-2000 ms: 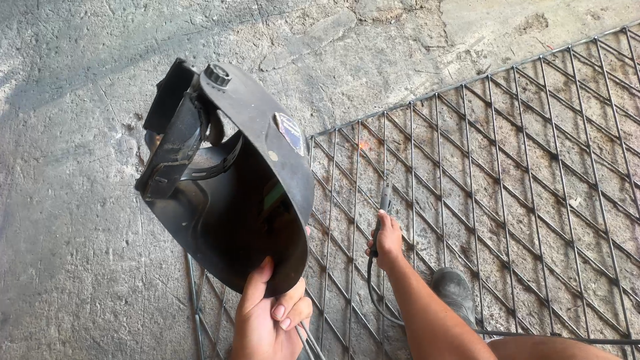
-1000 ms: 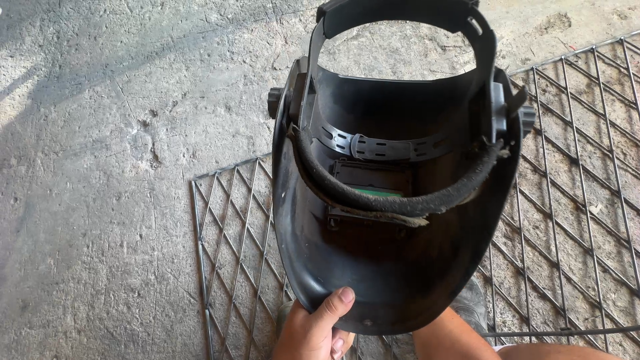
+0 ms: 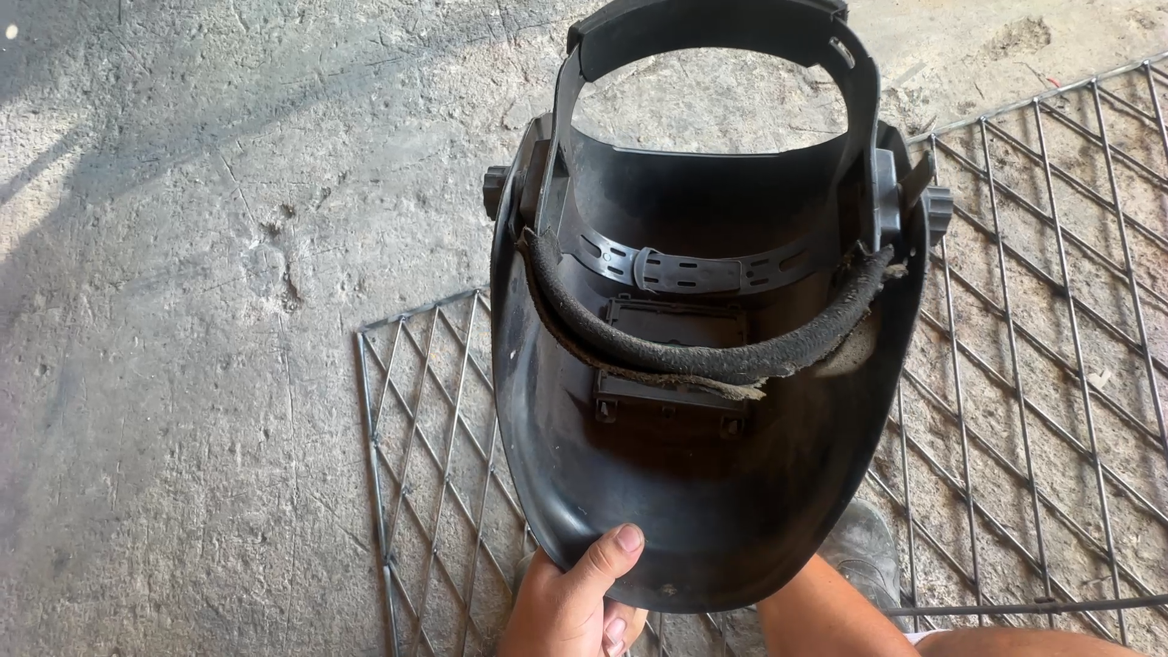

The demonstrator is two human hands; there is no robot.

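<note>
My left hand (image 3: 584,593) grips the bottom rim of a black welding helmet (image 3: 675,520), thumb on the inside. The helmet's hollow inner side faces me, with its lens holder showing. A plastic headband (image 3: 703,272) and a dark, frayed sweatband (image 3: 703,356) span the opening, and knobs stand out at both sides. My right forearm (image 3: 821,607) runs up behind the helmet, which hides my right hand and whatever it may hold.
A welded steel-rod lattice (image 3: 1022,356) lies on rough concrete (image 3: 210,365), reaching out on both sides of the helmet. A dark shoe (image 3: 858,547) is at the lattice, lower right. Bare skin of a leg shows at the bottom right edge.
My left hand has turned the helmet from a side-on view so its inside faces me. The right hand, earlier seen holding a welding electrode holder with a cable, is now behind the helmet.
</note>
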